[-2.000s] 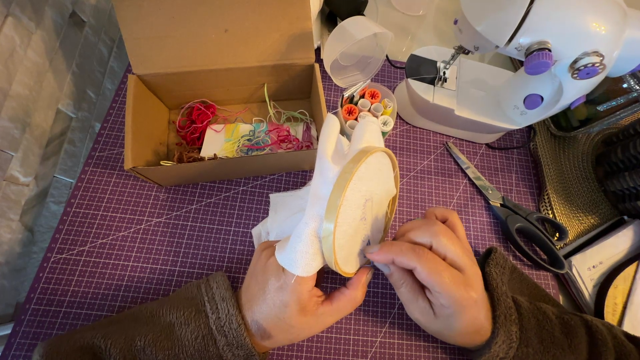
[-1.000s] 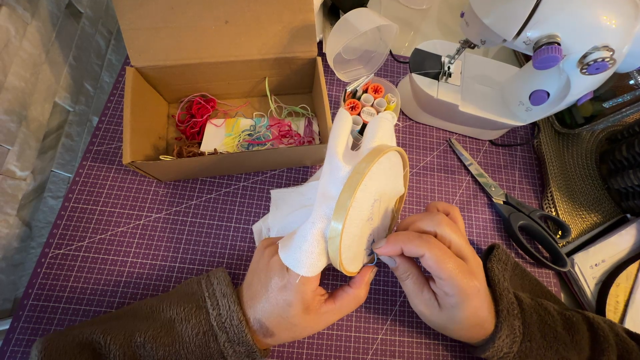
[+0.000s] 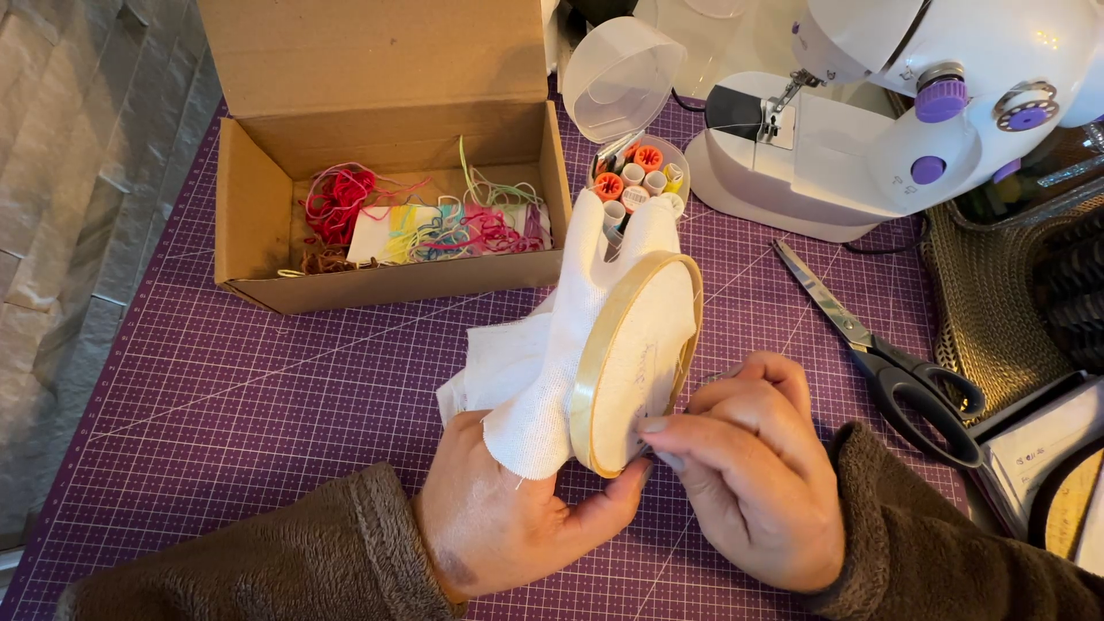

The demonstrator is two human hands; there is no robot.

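Note:
My left hand holds a wooden embroidery hoop from below, its thumb at the lower rim. White woven fabric is stretched in the tilted hoop, and faint marks show on it. Loose fabric drapes over my left hand and behind the hoop. Close to the hoop's lower right edge, my right hand has its thumb and index finger pinched together at the fabric. A small thin thing, perhaps a needle or thread, seems to be between these fingertips; it is too small to tell.
An open cardboard box with embroidery floss stands at the back left. Beyond the hoop is a plastic tub of thread spools. A sewing machine stands back right, with scissors on the purple cutting mat.

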